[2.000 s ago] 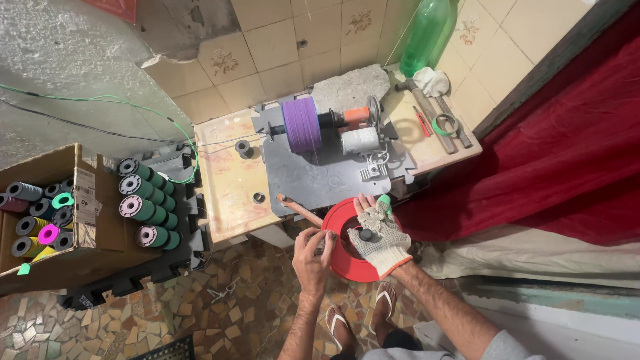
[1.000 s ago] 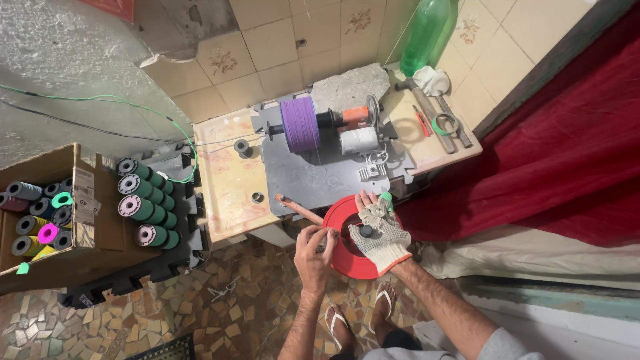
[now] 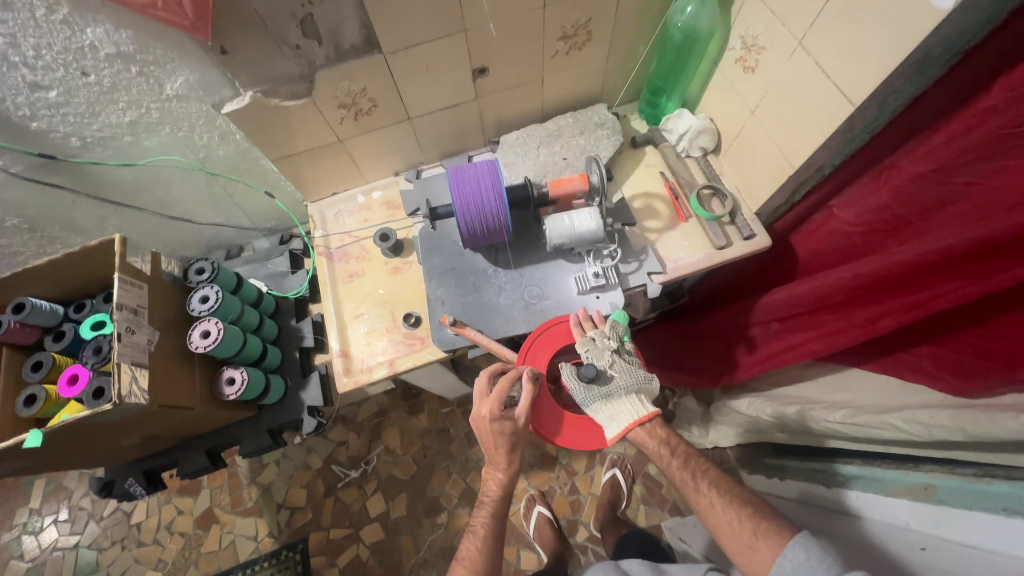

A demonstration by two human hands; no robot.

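A red ring-shaped spool flange (image 3: 564, 424) lies below the front edge of the bench, under both my hands. My right hand (image 3: 614, 376), in a worn knitted glove with fingertips bare, rests flat over it, fingers spread, beside a small black knob (image 3: 588, 373) at the hub. At the flange's left rim, my bare left hand (image 3: 504, 408) has its fingertips pinched together; whether something small is between them cannot be told. A purple line spool (image 3: 480, 203) sits on a black shaft, joined to an orange coupling (image 3: 568, 187), near a whitish motor (image 3: 574, 229). A wooden stick (image 3: 478, 338) reaches toward the flange.
Left stand an open cardboard box (image 3: 172, 376) of thread spools and stacked green spools (image 3: 240, 346). On the bench (image 3: 368, 320) lie a hammer (image 3: 692, 192), green tape (image 3: 711, 202) and a red cutter (image 3: 674, 197). A green bottle (image 3: 680, 64) stands behind; a red curtain (image 3: 864, 264) hangs at right.
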